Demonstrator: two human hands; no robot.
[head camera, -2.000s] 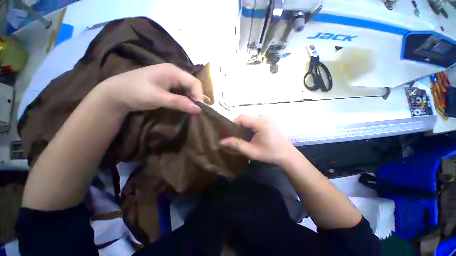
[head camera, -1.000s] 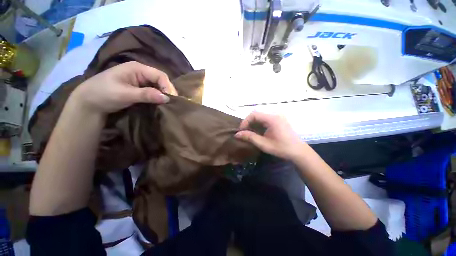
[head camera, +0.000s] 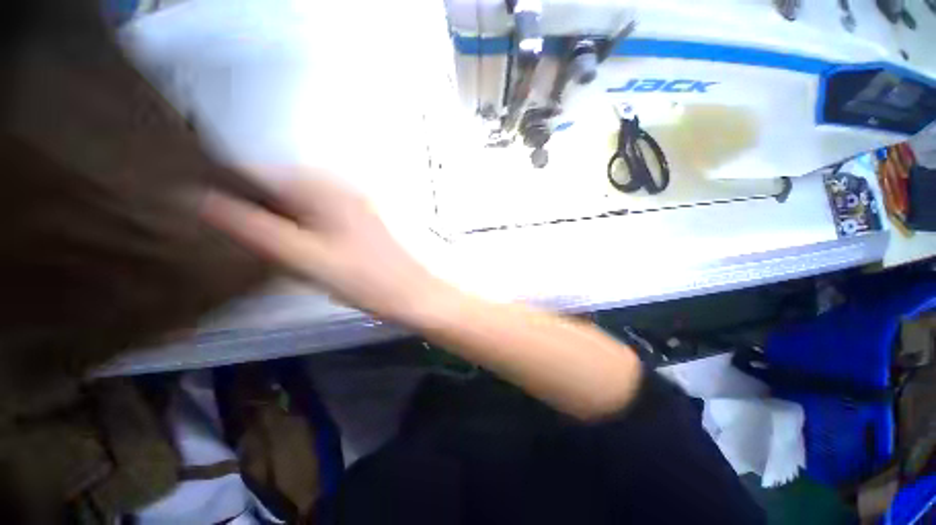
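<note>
The brown garment (head camera: 113, 195) is lifted at the left of the view, large, dark and blurred, close to the camera. My right hand (head camera: 308, 231) reaches across to the left and grips its right edge between thumb and fingers; the hand is blurred. My left hand is not visible; the left side is covered by the cloth. The needle and presser foot area (head camera: 498, 131) of the white sewing machine (head camera: 759, 77) has no cloth under it.
Black-handled scissors (head camera: 637, 162) lie on the machine bed. The table's marked front edge (head camera: 759, 269) runs below. A blue bin (head camera: 831, 379) stands at the lower right, with white material (head camera: 754, 431) beside it. More brown and white pieces (head camera: 277, 451) hang below the table at the left.
The garment has been raised and moved left, off the front of my lap. My right hand has swung left with it. My left hand and forearm have gone out of sight.
</note>
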